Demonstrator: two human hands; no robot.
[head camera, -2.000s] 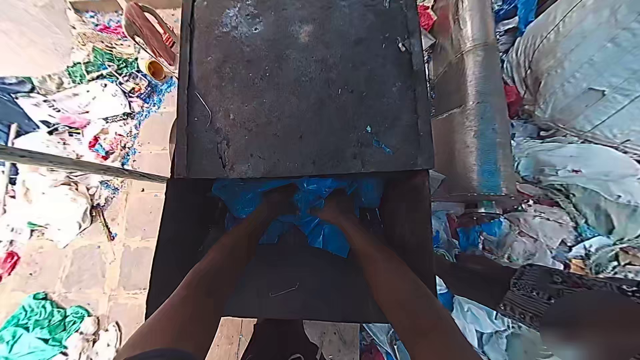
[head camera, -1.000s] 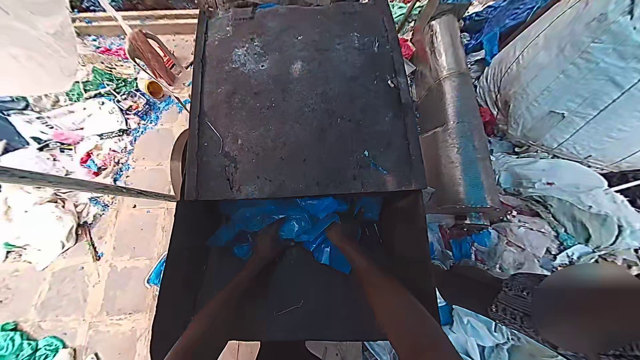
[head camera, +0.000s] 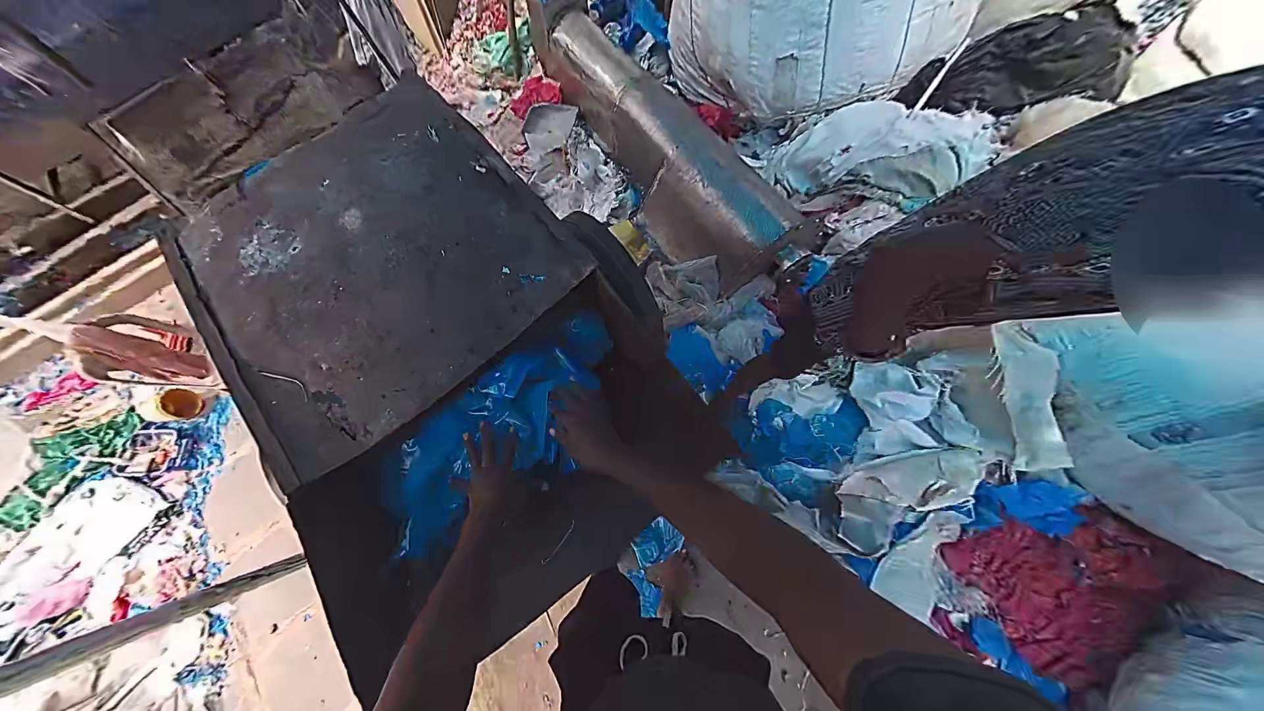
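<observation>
Blue plastic film (head camera: 513, 395) lies in the mouth of a dark metal feed chute, partly under its scuffed metal cover (head camera: 385, 247). My left hand (head camera: 491, 469) rests against the film with its fingers spread. Just to the right, my right hand (head camera: 585, 425) touches the same film, its fingers partly bent; whether it grips any is not clear. The chute's dark inside hides the far end of the film. A thin bent wire or strand lies on the chute floor near my hands.
At the right a co-worker in a patterned garment (head camera: 1047, 188) reaches toward plastic scraps (head camera: 908, 444) beside the chute. A metal cylinder (head camera: 681, 148) and a large white sack (head camera: 820, 49) stand beyond. A pole (head camera: 148, 622) and more scraps are at the left.
The view has turned a lot, now showing more of the right side and the co-worker. My left hand's fingers, earlier in among the blue film, are now visibly spread on it.
</observation>
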